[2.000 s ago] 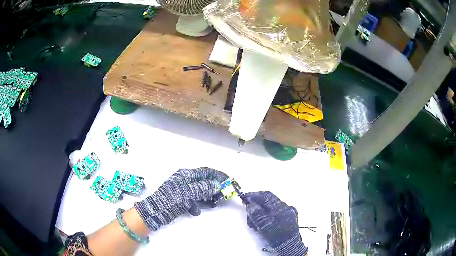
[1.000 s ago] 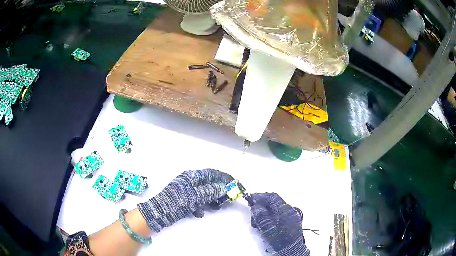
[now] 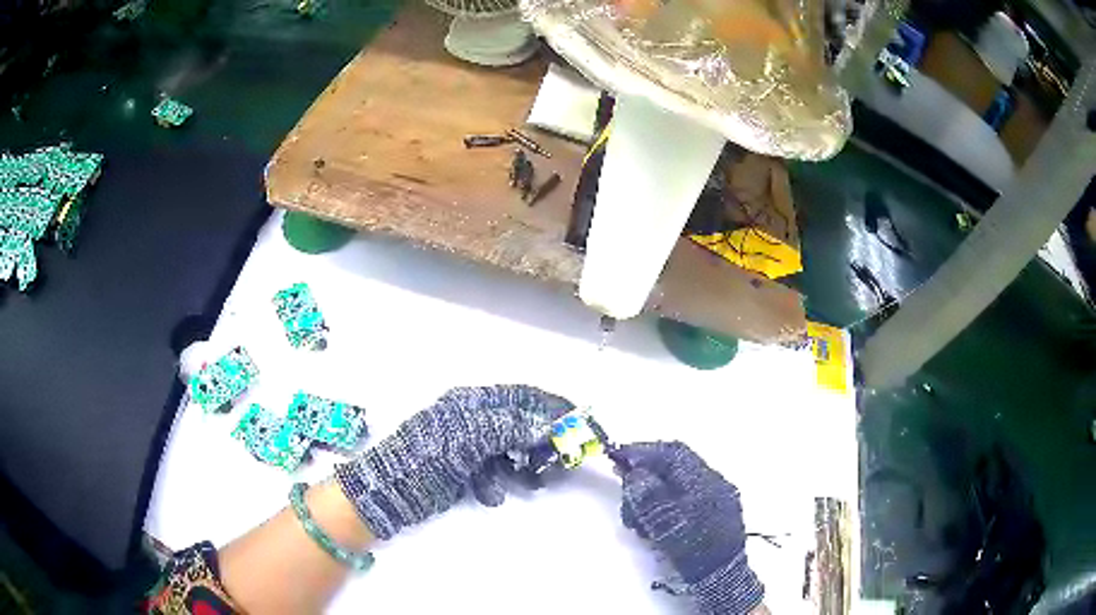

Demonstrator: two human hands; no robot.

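My left hand [image 3: 463, 457], in a mottled grey knit glove, holds a small circuit board [image 3: 577, 441] by its left side above the white sheet. The board's yellow and blue parts face the camera. My right hand [image 3: 685, 505], in a dark grey knit glove, pinches a black cable end [image 3: 611, 453] at the board's right edge. Most of the cable is hidden by the hand; thin dark wire ends show right of the wrist. Whether the cable is joined to the board cannot be told. The iron tip [image 3: 607, 327] points down above and behind the board.
Several green boards [image 3: 301, 315] lie on the white sheet at left; a board stack [image 3: 42, 204] lies on the black mat. The wooden stand [image 3: 409, 156] bears small black parts [image 3: 522, 172]. The white column [image 3: 655, 204] hangs over it. Black cables [image 3: 974, 517] lie at right.
The view has shifted slightly, so the stand and sheet boards appear further right. Both hands keep hold of the board and cable end, with only slight changes in the board's angle.
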